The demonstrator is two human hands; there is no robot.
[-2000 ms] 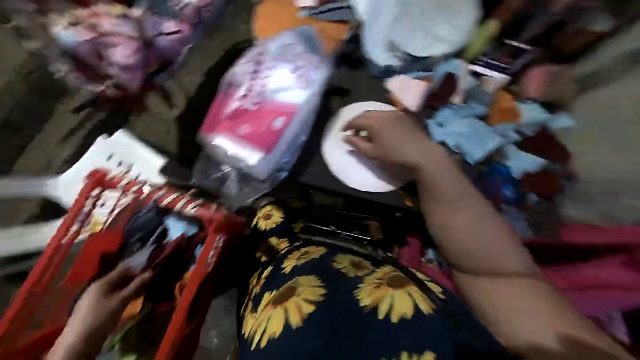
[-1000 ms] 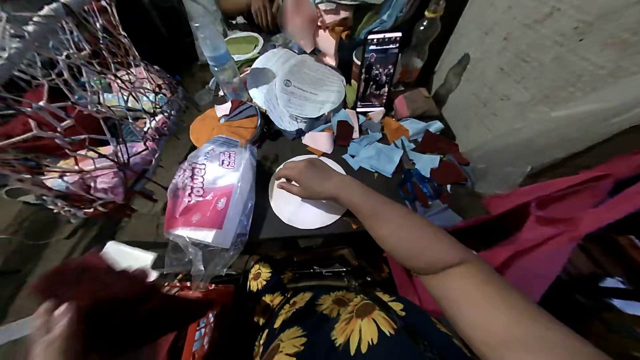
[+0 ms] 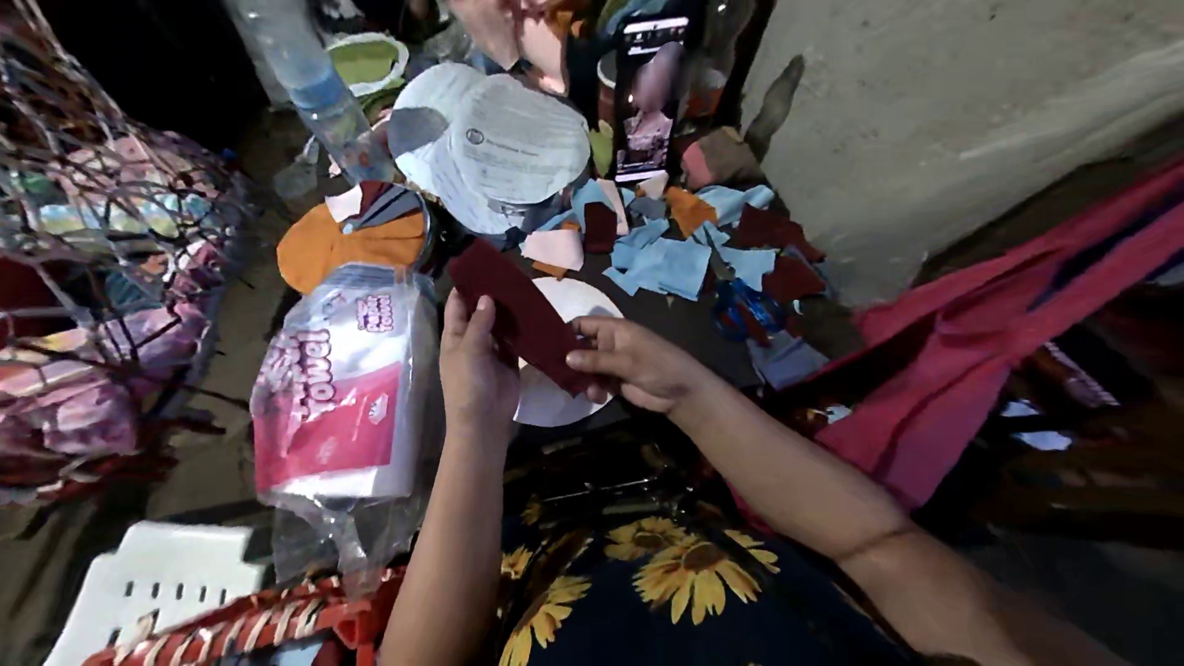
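A folded piece of dark maroon fabric (image 3: pixel 518 310) is held between my two hands above the table. My left hand (image 3: pixel 476 361) grips its left side, with the thumb on top. The fingers of my right hand (image 3: pixel 634 361) pinch its lower right end. Under the fabric lies a white round disc (image 3: pixel 564 407), partly covered by the cloth and my hands. Light blue fabric scraps (image 3: pixel 661 264) and blue-handled scissors (image 3: pixel 745 310) lie to the right of it. To the left is a plastic-wrapped pack of paper towels (image 3: pixel 338 398).
Behind are printed paper rounds (image 3: pixel 518 139), an orange fabric round (image 3: pixel 347 240), a plastic bottle (image 3: pixel 324 92) and an upright phone (image 3: pixel 650 102). A red basket (image 3: pixel 268 624) stands low left near a white plastic chair (image 3: pixel 157 578). A concrete wall (image 3: pixel 925 111) rises at right.
My left hand has come from the red basket, bringing the maroon fabric over the table. My right hand has let go of the white disc and now holds the fabric's other end.
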